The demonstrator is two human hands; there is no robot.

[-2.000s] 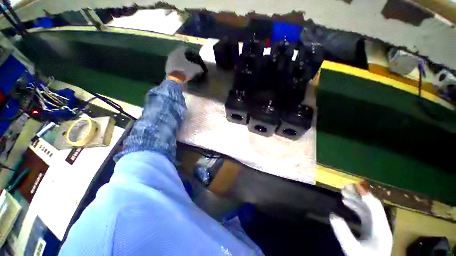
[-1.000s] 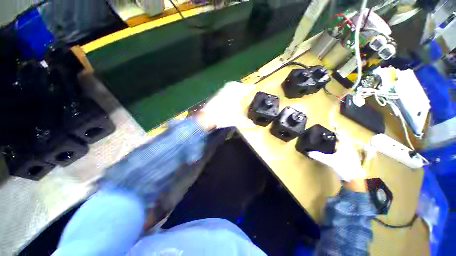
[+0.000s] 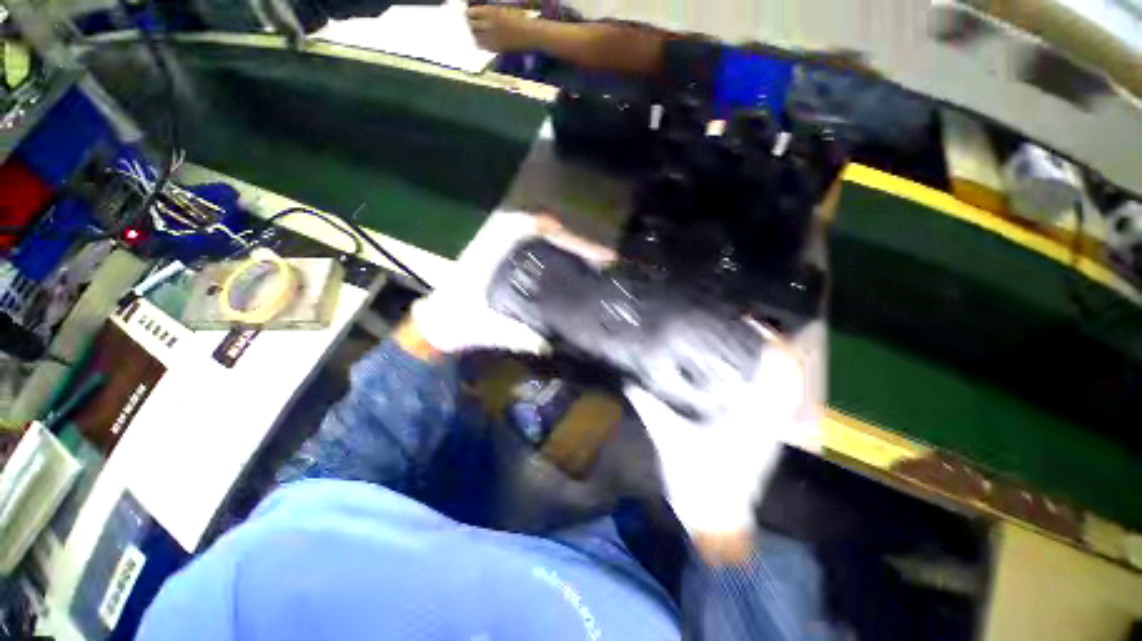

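My left hand (image 3: 482,294), in a white glove, holds the left end of a dark elongated piece, a joined socket strip (image 3: 614,319). My right hand (image 3: 733,426), also in a white glove, holds its right end. The strip slants down to the right in front of me and is blurred by motion. Behind it, several black socket modules (image 3: 720,188) stand grouped on a pale sheet (image 3: 812,376). The strip and my hands hide much of the sheet and some of the modules.
A green conveyor belt (image 3: 964,326) with a yellow edge runs at right and continues at left (image 3: 338,144). A tape roll (image 3: 257,291) lies on a block at left, near loose wires. Another person's arm (image 3: 589,45) reaches in at the back. A tan board (image 3: 1064,595) shows lower right.
The view has swung back left from the tan bench to the piled modules. Both hands have come together in front of me and now hold the dark strip between them.
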